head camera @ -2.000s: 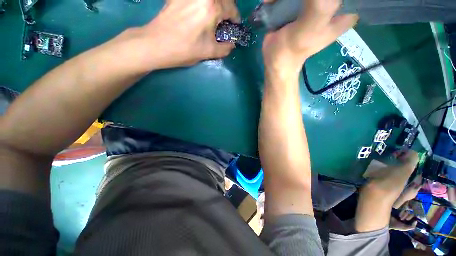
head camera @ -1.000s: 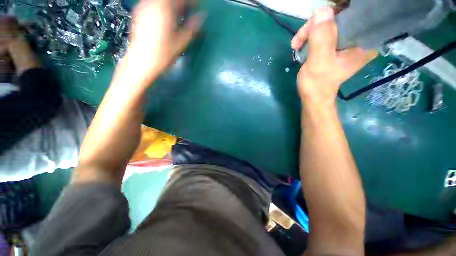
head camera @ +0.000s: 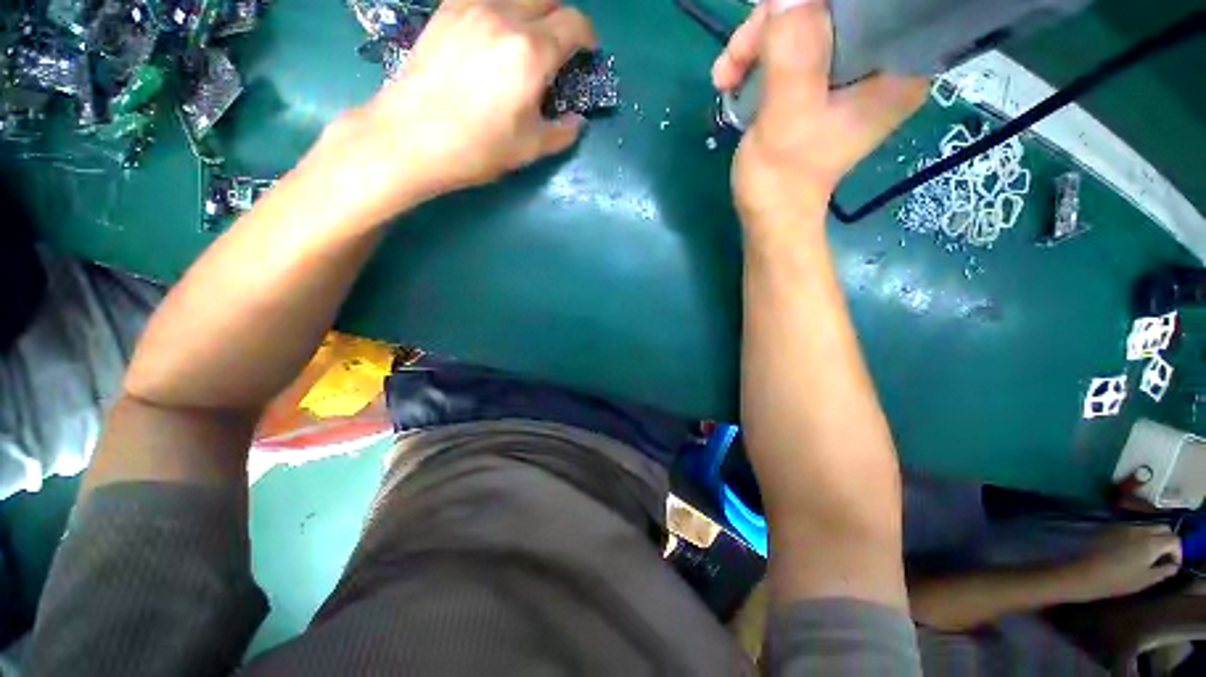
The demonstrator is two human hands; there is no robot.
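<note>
My left hand is at the top centre and holds a dark circuit board assembly between thumb and fingers, just above the green bench. Tiny pale components show on the board. My right hand is wrapped around a large grey power tool at the top right. The tool's nose points left, beside my fingertips, apart from the board. Its tip cannot be made out.
A jumbled board pile lies at the upper left. A heap of white rings, a single board and white square frames lie right. A black cord crosses there. Another person's hand is at lower right.
My left hand was empty and blurred near the board pile one second ago; now it has moved right and holds a board. My right hand still grips the tool. The view has shifted.
</note>
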